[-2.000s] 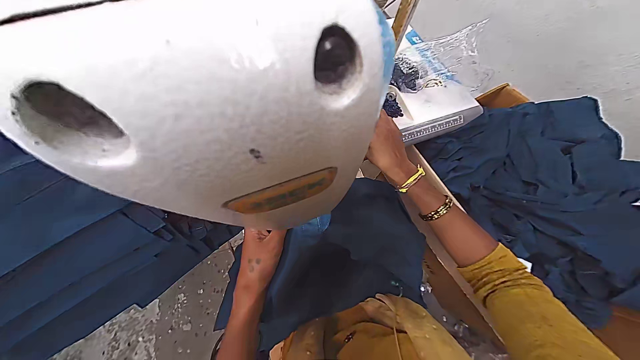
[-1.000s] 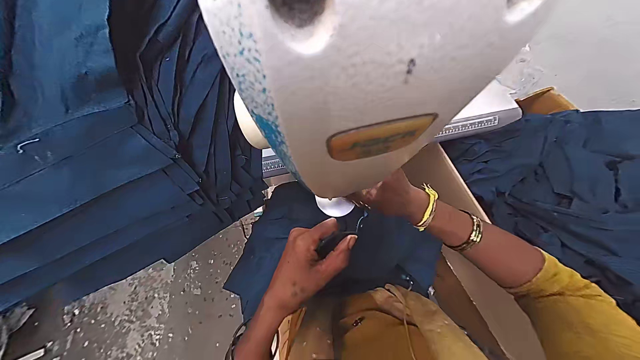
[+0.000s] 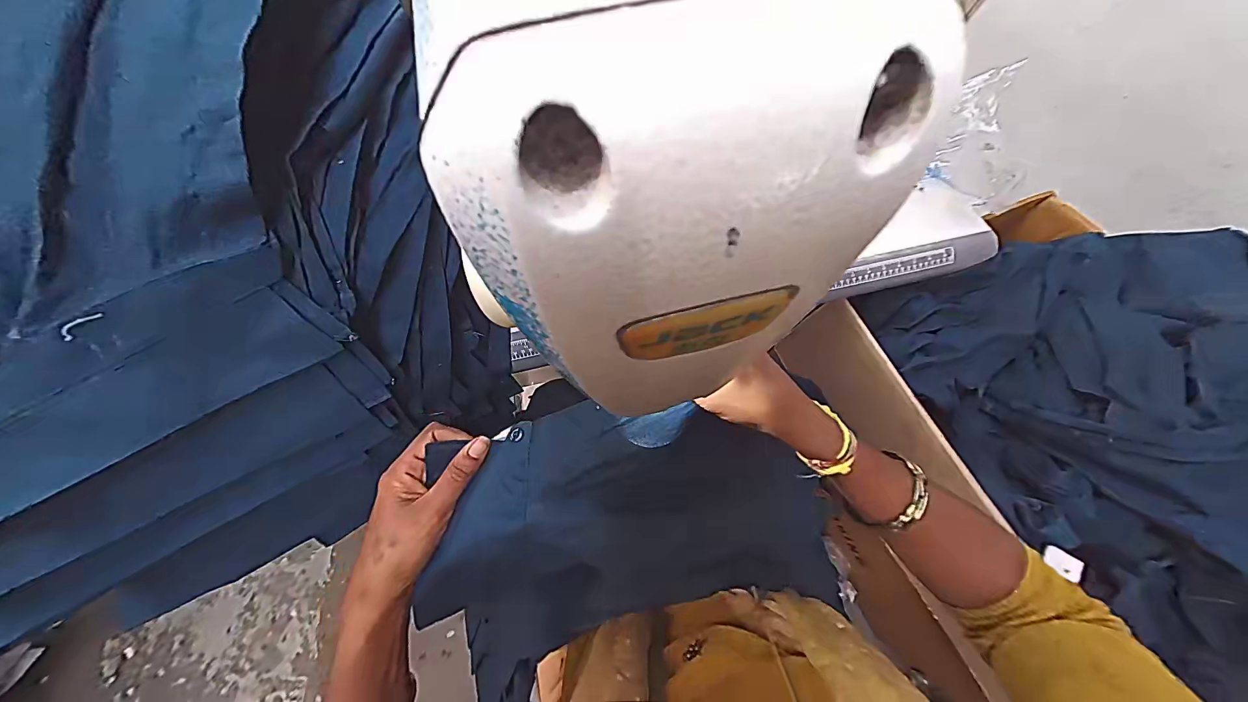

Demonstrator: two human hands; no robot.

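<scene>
A white Jack sewing machine head [image 3: 673,195] fills the upper middle of the view. Below it a dark blue fabric piece [image 3: 643,507] lies spread, with a small round button [image 3: 516,435] near its upper left corner. My left hand [image 3: 429,487] pinches that corner between thumb and fingers. Close under the machine's right side is my right hand [image 3: 756,395], on the fabric's upper right part; its fingertips are partly hidden by the machine head, so its grip cannot be told. The needle area is hidden too.
Layered dark blue fabric pieces [image 3: 175,409] hang over the left side. More crumpled blue fabric [image 3: 1092,409] lies at the right, beyond a cardboard edge [image 3: 897,390]. A white machine part with a ruler scale [image 3: 907,263] and clear plastic wrap [image 3: 980,127] are behind.
My left hand has moved left from close below the machine head to the fabric's corner. The fabric now lies more spread, and a button shows on it. The view has shifted.
</scene>
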